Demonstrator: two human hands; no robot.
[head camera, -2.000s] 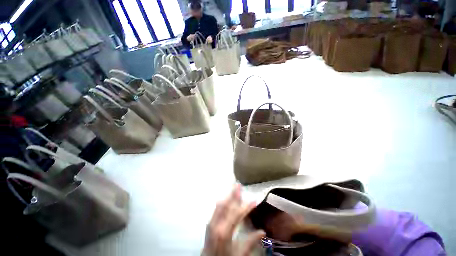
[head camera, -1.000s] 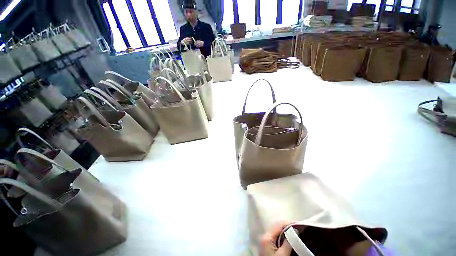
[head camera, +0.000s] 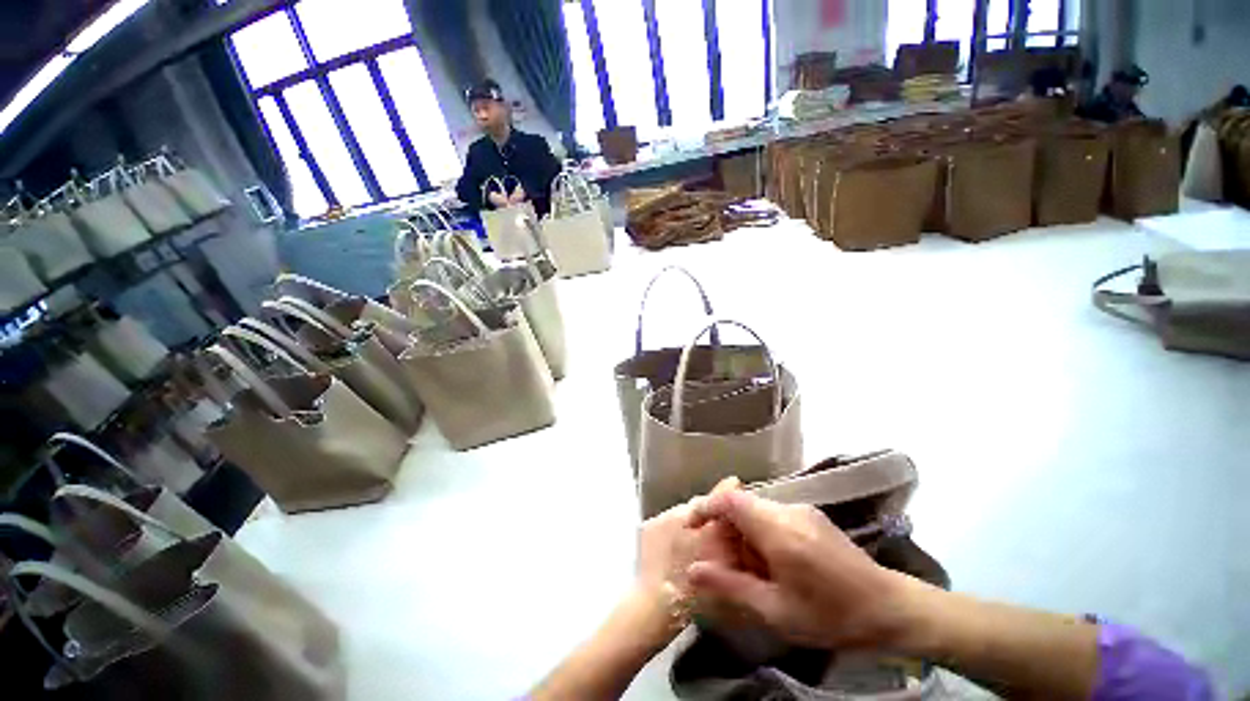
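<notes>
A beige tote bag (head camera: 898, 548) lies at the bottom centre with its dark mouth towards me and a pale handle arched over its far side. My left hand (head camera: 672, 555) and my right hand (head camera: 802, 568) are together over its opening, fingers overlapping. The fingers hide whatever is between them, so I cannot tell what they hold. The bag's near part is cut off by the bottom edge. A purple sleeve shows on my right forearm.
An upright beige tote (head camera: 720, 438) stands just beyond my hands. More totes (head camera: 480, 384) line the left side. Another tote (head camera: 1213, 301) lies at the right. Brown bag bodies (head camera: 877, 203) and a brown pile (head camera: 672, 217) are at the back. A person (head camera: 507, 158) stands across the table.
The tote in front of me was lying with its mouth low; its opening and handle are now higher in view. Both hands have come together over it. The view has turned a little to the right.
</notes>
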